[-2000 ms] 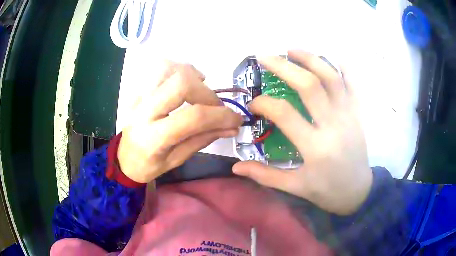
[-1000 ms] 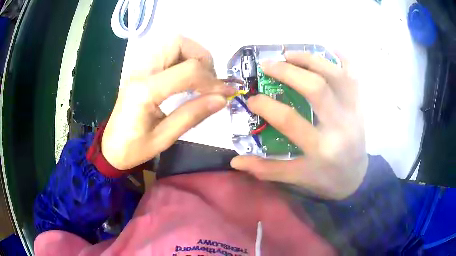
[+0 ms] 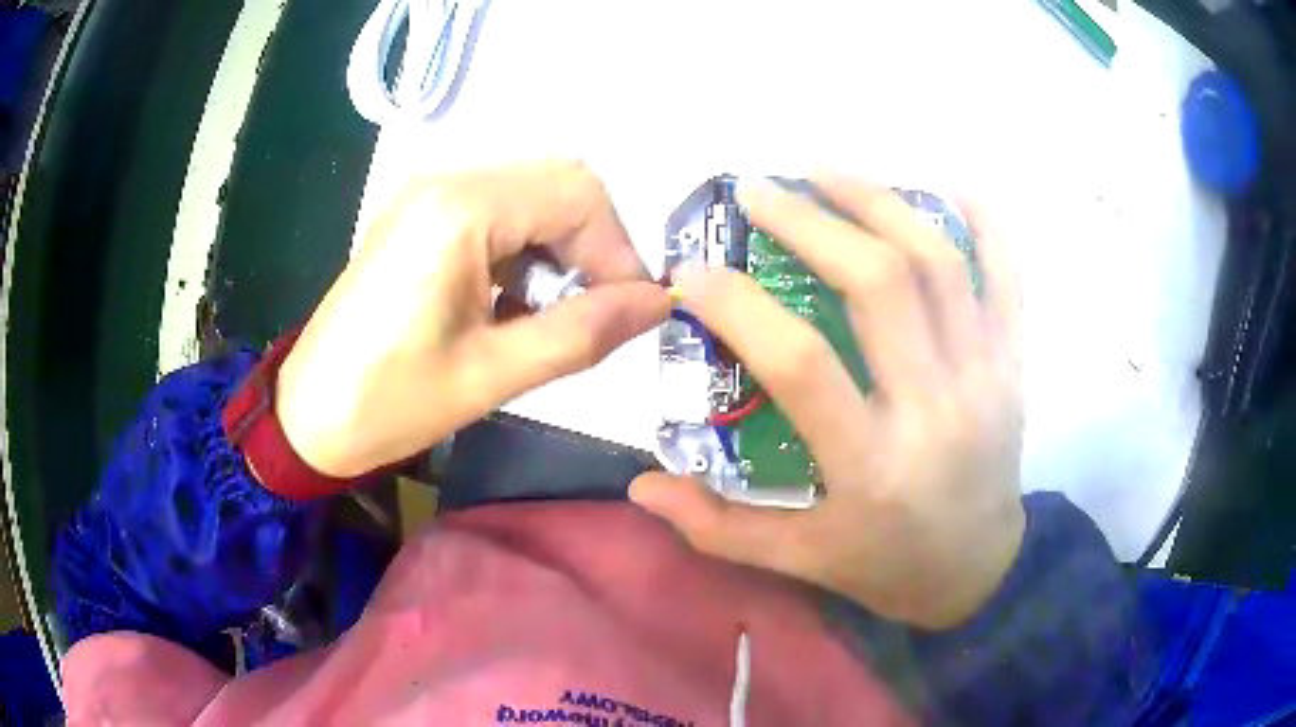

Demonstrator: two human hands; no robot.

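The pale housing (image 3: 689, 443) lies open on the white sheet, with the green circuit board (image 3: 779, 438) in it. A blue wire (image 3: 692, 330) and a red wire (image 3: 739, 412) show at its left side. My left hand (image 3: 469, 313) pinches a lead wire end, with a little yellow showing at the fingertips, at the housing's left edge. A white ribbed piece (image 3: 547, 281), which looks like the strain relief, shows inside the curl of my left hand. My right hand (image 3: 881, 384) spreads over the board and holds the housing, its thumb at the near edge and its index fingertip beside the left fingertips.
The coiled white cord (image 3: 412, 64) lies at the upper left. A blue round end (image 3: 1221, 131), perhaps of the heat gun, is at the far right. A green strip (image 3: 1083, 29) shows at the top right. A dark flat thing (image 3: 547, 465) lies at the sheet's near edge.
My left hand has gone from the blue wire to a yellow one, now mostly hidden at the fingertips. My right index fingertip has moved left to meet it. The right hand stays on the housing.
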